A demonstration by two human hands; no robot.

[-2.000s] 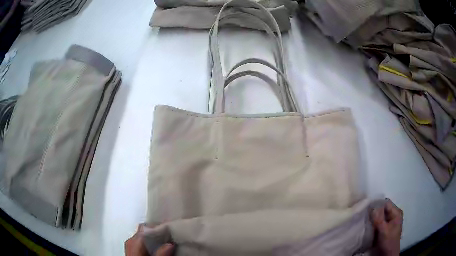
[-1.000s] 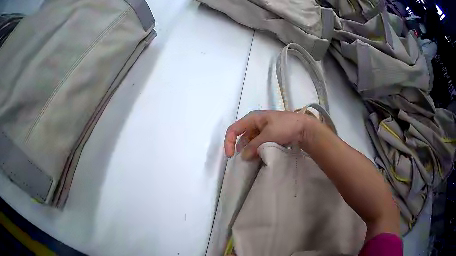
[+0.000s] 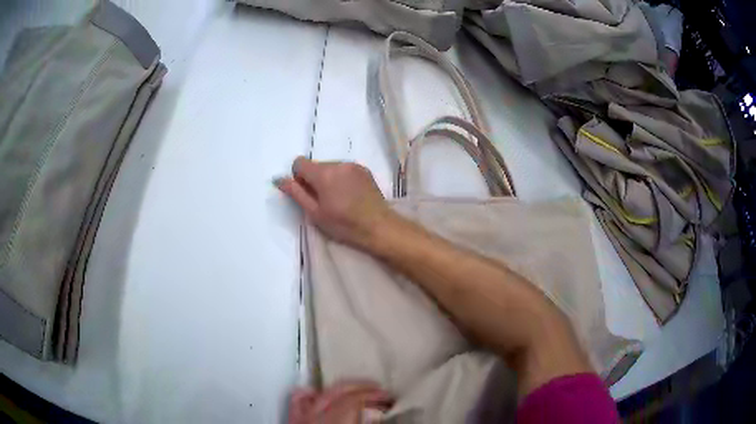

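A beige tote bag (image 3: 530,240) lies in front of me, its two handles (image 3: 431,62) looping up from the top edge. My right hand (image 3: 336,195) reaches across the bag from the lower right and grips its upper left corner; the fingers hide the corner. My left hand (image 3: 340,404), blurred and cut off by the bottom edge, is closed on the bag's lower left side. The bag's lower part is rumpled and partly hidden by my right forearm, which has a magenta sleeve.
A stack of folded bags (image 3: 62,141) with grey end patches lies at the left on the white table (image 3: 207,207). A crumpled pile of bags (image 3: 646,174) with yellow strips lies at the right. More beige bags (image 3: 356,12) lie at the far edge.
The bag was spread, with both hands at its lower corners. My right hand has moved to the upper left corner. The view has shifted, and my left hand shows again at the bottom.
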